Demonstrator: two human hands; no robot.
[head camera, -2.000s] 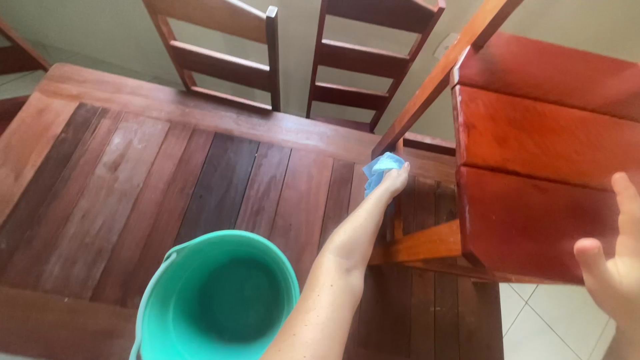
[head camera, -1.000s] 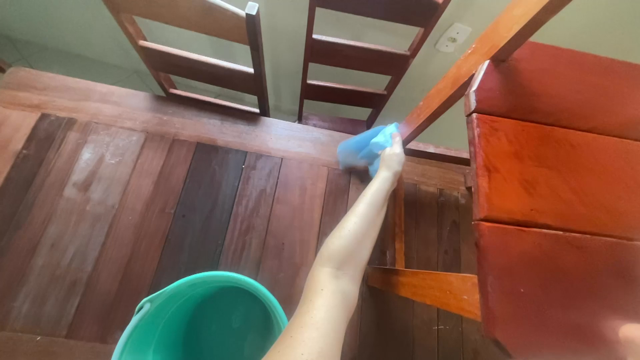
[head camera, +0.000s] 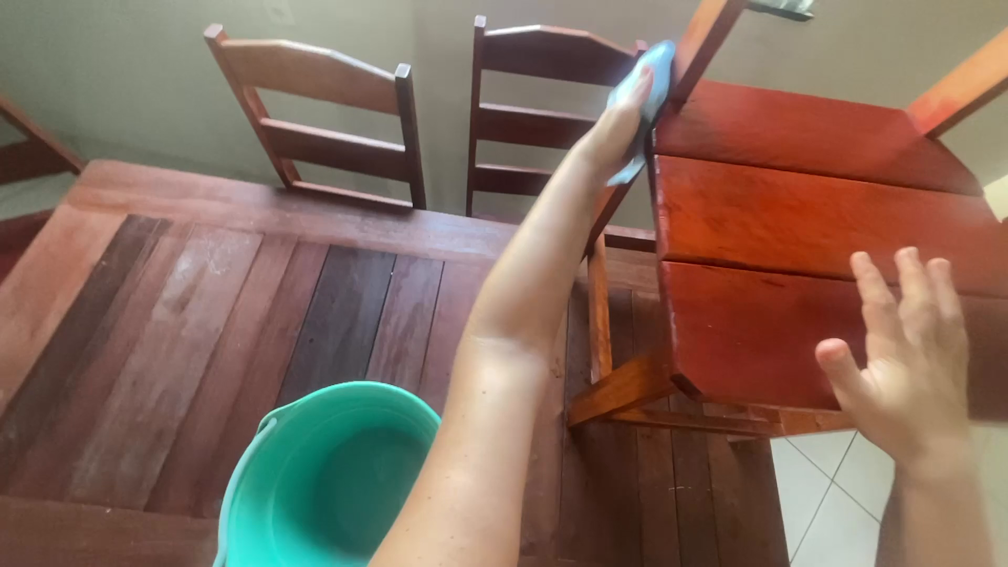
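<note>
A wooden chair with a reddish seat (head camera: 803, 213) stands on the plank-topped wooden table (head camera: 197, 315). My left hand (head camera: 618, 126) grips a light blue cloth (head camera: 660, 75) against the chair's upright post, beside the seat's far left corner. Part of that post is hidden behind the hand and cloth. Over the near right part of the seat, my right hand (head camera: 913, 370) is spread and holds nothing; whether it touches the seat I cannot tell. A green plastic bucket (head camera: 287, 465) is on the table, left of my left forearm.
Behind the table's far edge are two wooden ladder-back chairs (head camera: 339, 150) (head camera: 535, 126), near a pale wall (head camera: 157, 79). Part of another chair (head camera: 35, 157) shows at the far left. White floor tiles (head camera: 827, 488) are visible at the lower right.
My left hand has moved the cloth up along the chair's post, from below to beside the seat's far corner. My right hand, barely visible one second ago, is back in view over the seat.
</note>
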